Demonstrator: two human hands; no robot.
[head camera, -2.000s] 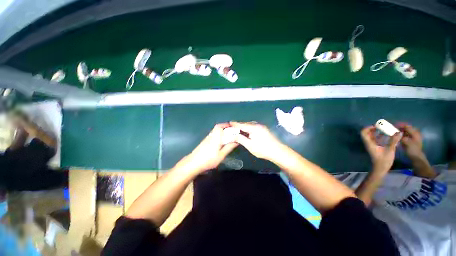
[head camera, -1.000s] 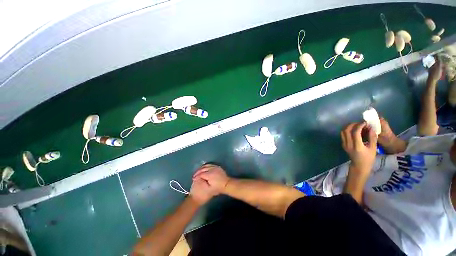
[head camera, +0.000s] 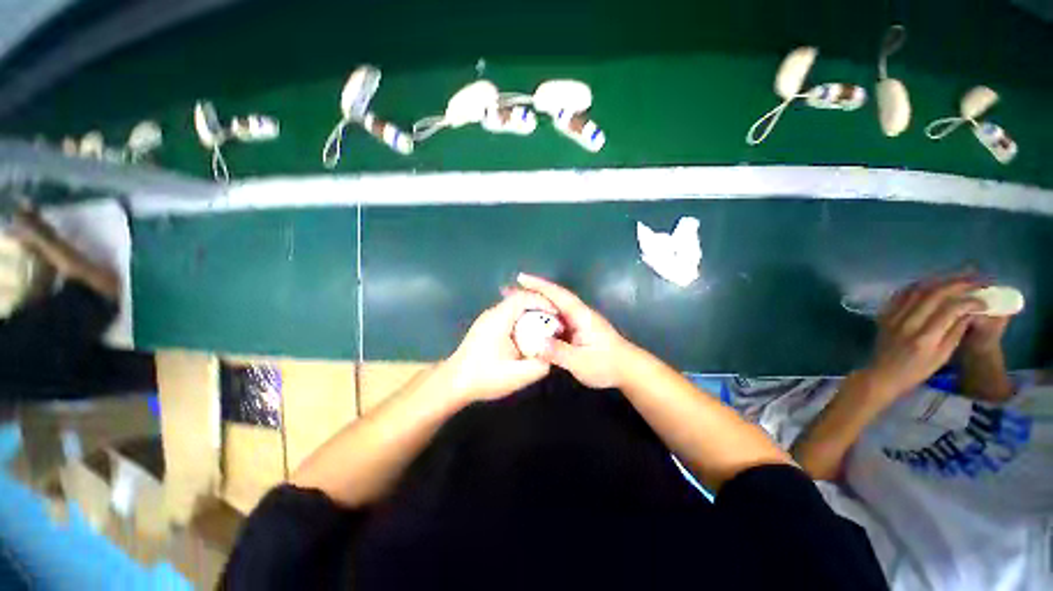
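Observation:
A small white rounded piece (head camera: 537, 333), which looks like a casing seen end-on, is held between my two bare hands above the green bench edge. My left hand (head camera: 491, 352) wraps it from the left. My right hand (head camera: 589, 346) closes on it from the right, with fingers reaching over its top. The fingers hide most of the piece, and its strap cannot be made out.
A crumpled white cloth or tissue (head camera: 671, 251) lies on the bench top (head camera: 462, 248). Beyond the pale rail (head camera: 554, 185), casings with straps and tubes lie on the green belt. Another person's hands (head camera: 924, 329) hold a casing at right. Cartons (head camera: 318, 421) stand lower left.
The view has swung back level from its tilt. My hands now show a white round end between them, and the strap loop beside them is out of sight. The belt items appear shifted.

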